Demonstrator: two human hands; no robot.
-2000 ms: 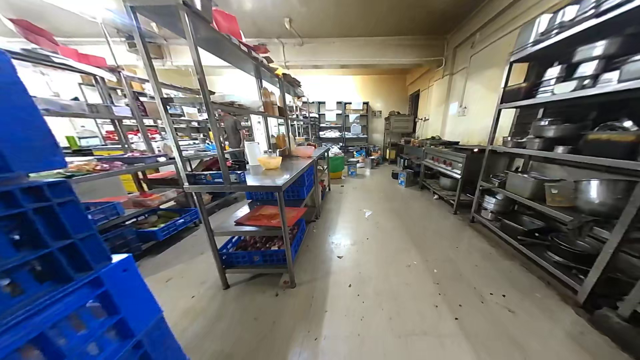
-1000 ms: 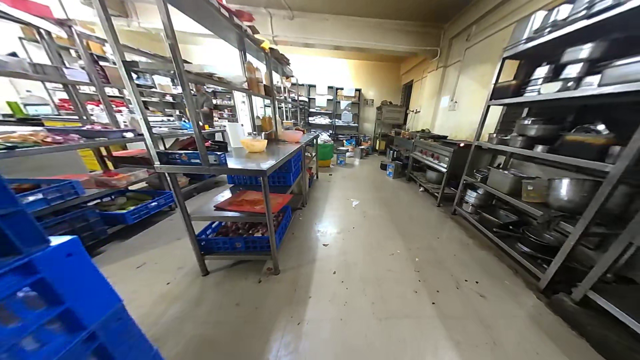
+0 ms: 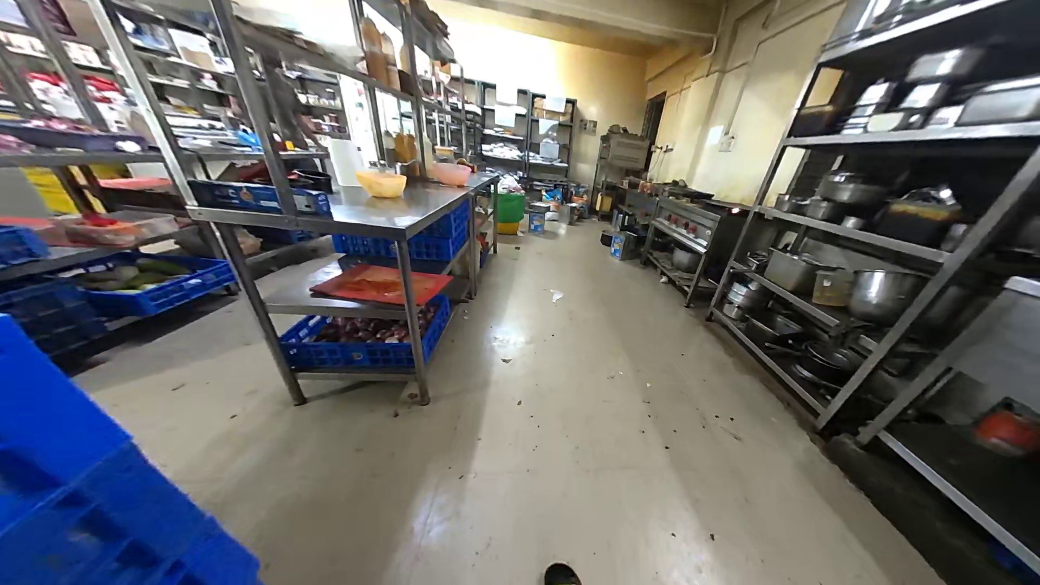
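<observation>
Neither my left hand nor my right hand shows in the head view. Left of centre is a stainless steel work table [image 3: 382,213]. On its top rest a yellow plastic bowl [image 3: 380,184], a pink bowl [image 3: 452,173] and a white paper roll [image 3: 345,161]. A red cutting board [image 3: 380,284] lies on the table's middle shelf. Below it, a blue plastic crate [image 3: 349,354] holds what look like red onions. The tip of a dark shoe [image 3: 561,574] appears at the bottom edge.
Blue stacked crates [image 3: 106,487] fill the lower left. Along the right stands a metal rack [image 3: 861,231] of steel pots and pans, with a cooking range [image 3: 681,226] beyond. Small debris dots the floor [image 3: 561,422] between. A green-and-yellow bin [image 3: 510,213] stands farther back.
The view has moved forward and tilted down somewhat. The steel table is nearer, and the shoe tip has come into view at the bottom.
</observation>
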